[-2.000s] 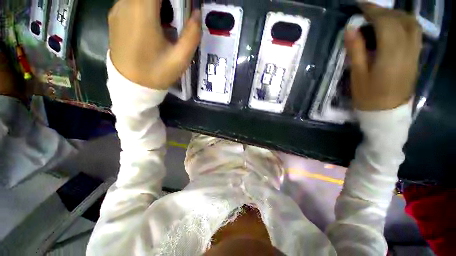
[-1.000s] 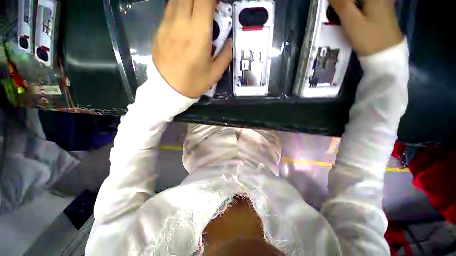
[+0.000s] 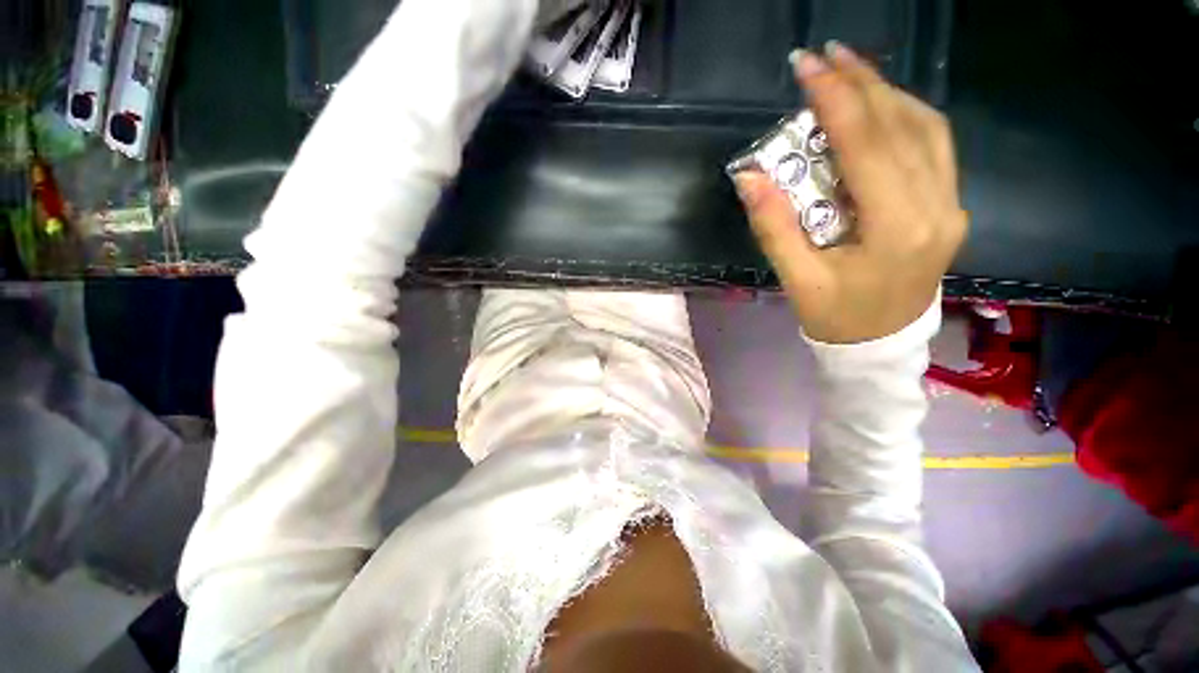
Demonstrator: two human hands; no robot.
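My right hand (image 3: 874, 197) is shut on a small stack of white phones (image 3: 793, 171), seen end-on. Round marks show on their short ends; their count is unclear. My left hand is beyond the top edge; only its white sleeve shows. Several white phones (image 3: 598, 50) lie fanned at the top centre by that sleeve, cut off by the edge. Whether my left hand holds them cannot be told. A dark, shiny tray (image 3: 736, 116) lies behind my right hand, showing pocket outlines.
Two white phones (image 3: 138, 79) lie at the far left, backs up. The dark green bench (image 3: 565, 197) has its front edge before my lap. A grey sleeve is at the left. Red fabric and red stool parts show at the lower right.
The spaced phones have left the tray pockets. Some are now stacked in my right hand, which has moved nearer the bench's front edge. My left hand has gone out beyond the top.
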